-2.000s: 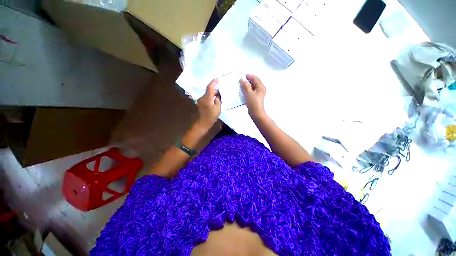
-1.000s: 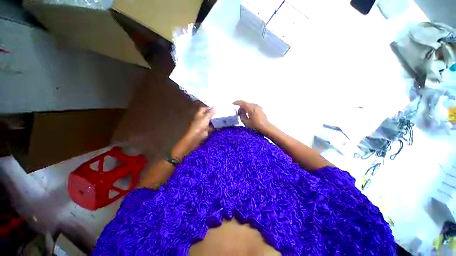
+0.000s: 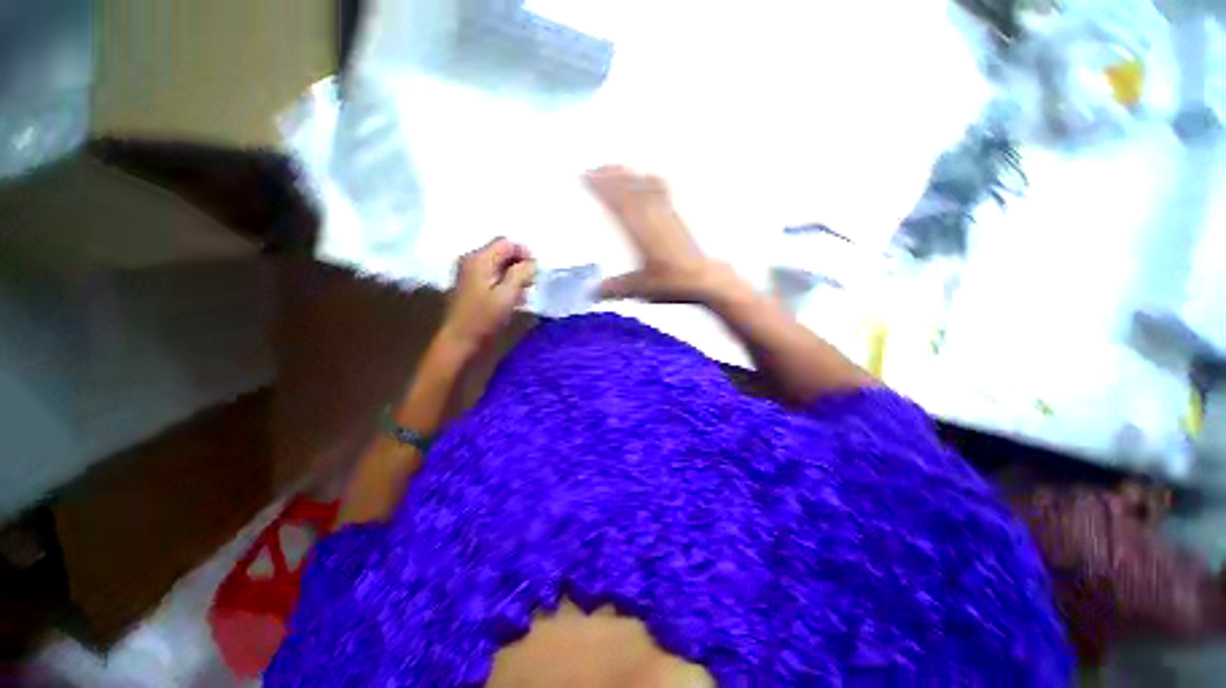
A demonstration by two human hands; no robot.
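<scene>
The frame is blurred. A small white carton [image 3: 567,289] lies at the table's near edge, just in front of my body, its outline washed out by glare. My left hand [image 3: 492,285] is at the carton's left end with its fingers curled on it. My right hand [image 3: 655,242] is on the carton's right side, open, with the fingers stretched forward and the thumb pointing at the carton. Whether a clear bag is around the carton cannot be told.
Clear poly bags [image 3: 371,172] lie at the table's left corner. Stacked cartons [image 3: 545,51] stand at the far edge. Black cords [image 3: 961,188] and yellow strips [image 3: 877,347] lie at right. A brown shipping carton [image 3: 215,67] is upper left, a red stool [image 3: 258,605] lower left.
The view has swung to the right. My right hand has opened and its fingers have come off the carton. My left hand stays at the carton, which was held in both hands before.
</scene>
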